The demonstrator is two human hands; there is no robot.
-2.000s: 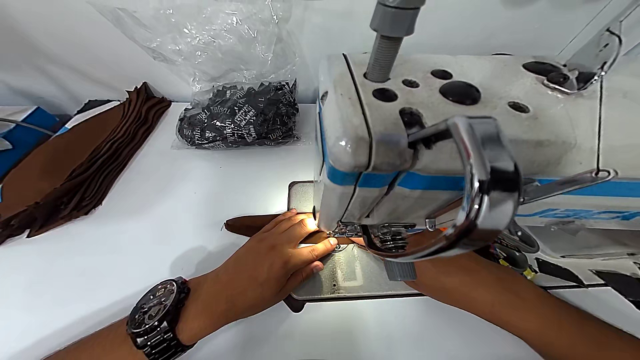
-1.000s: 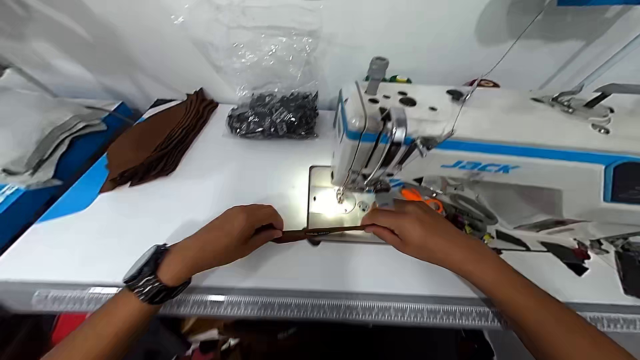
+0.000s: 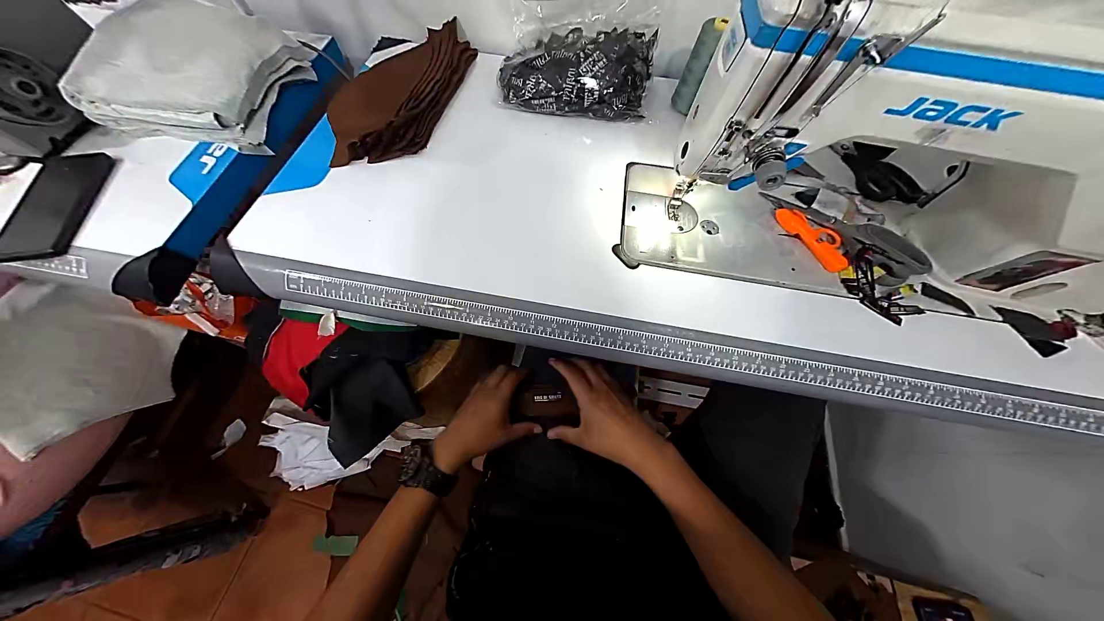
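Note:
Below the table's front edge, over the lap, my left hand (image 3: 490,412) and my right hand (image 3: 604,412) rest on either side of a dark brown fabric piece (image 3: 545,404) bearing a small label. Thumbs nearly meet at its near edge, and fingers spread along its sides; how firmly they hold it is unclear. Dark cloth lies beneath. Above right on the table stands a white and blue Jack sewing machine (image 3: 862,69), its lit presser foot (image 3: 675,205) over the metal needle plate (image 3: 647,226). Nothing shows under the foot.
Stacked brown fabric pieces (image 3: 392,99), a bag of black labels (image 3: 578,73), a green thread cone (image 3: 700,65) and orange-handled snippers (image 3: 811,239) lie on the table. Folded grey cloth (image 3: 185,69) is at left. A ruler strip (image 3: 690,349) lines the front edge. Another person's arm (image 3: 52,474) shows lower left.
Both hands have moved from the machine's needle area to below the table edge, over the lap. One second ago they stretched a narrow brown strip between them. The view has tilted down.

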